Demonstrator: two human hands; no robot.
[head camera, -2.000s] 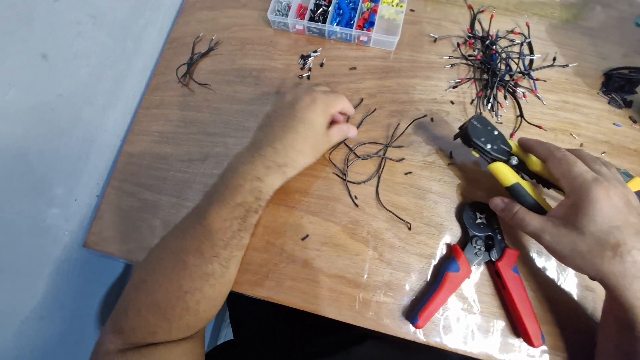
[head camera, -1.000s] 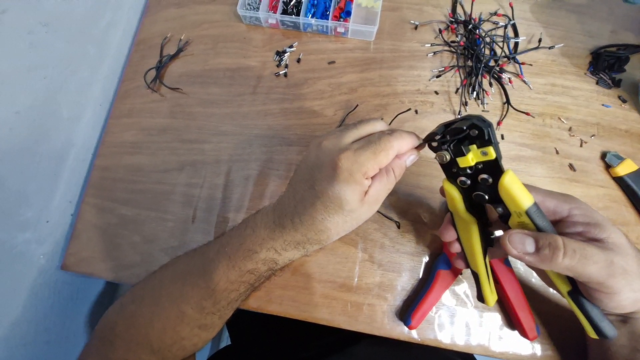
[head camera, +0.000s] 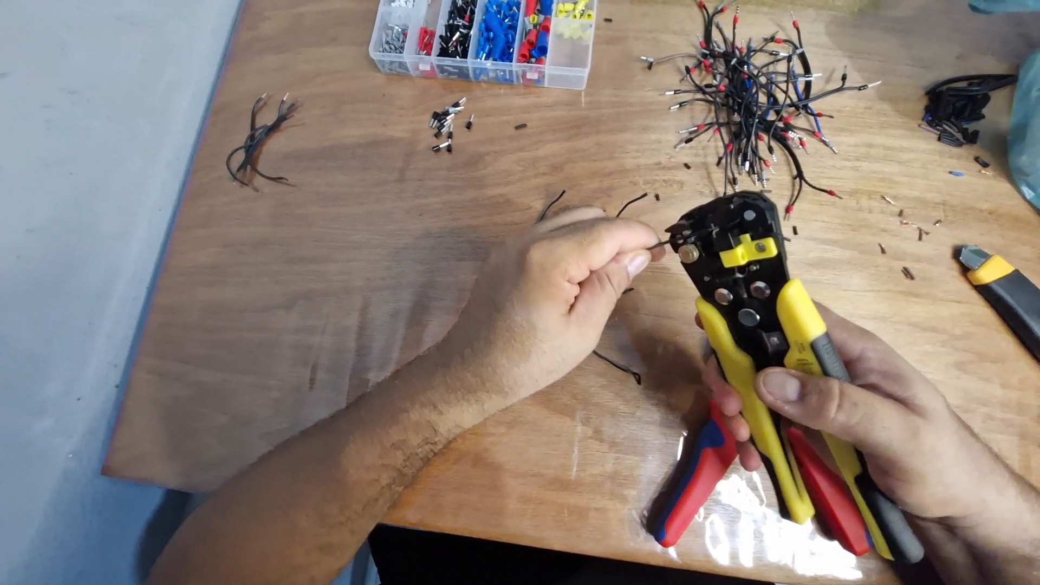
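Between thumb and forefinger, my left hand pinches a thin black wire whose end meets the jaws of an automatic wire stripper. My right hand is wrapped around the stripper's yellow and black handles. Red and blue handled crimping pliers lie beneath the stripper, their head hidden by it. More loose black wires lie on the wooden table under and around my left hand, mostly covered by it.
An open-topped plastic compartment box holds coloured ferrules. Loose black ferrules, a small wire bundle, a pile of ferruled wires, dark wire pieces and a utility knife lie about the table.
Two seconds ago the stripper was low over the table under my right hand. It is now raised upright in that hand, and my left hand has moved right to its jaws with a wire.
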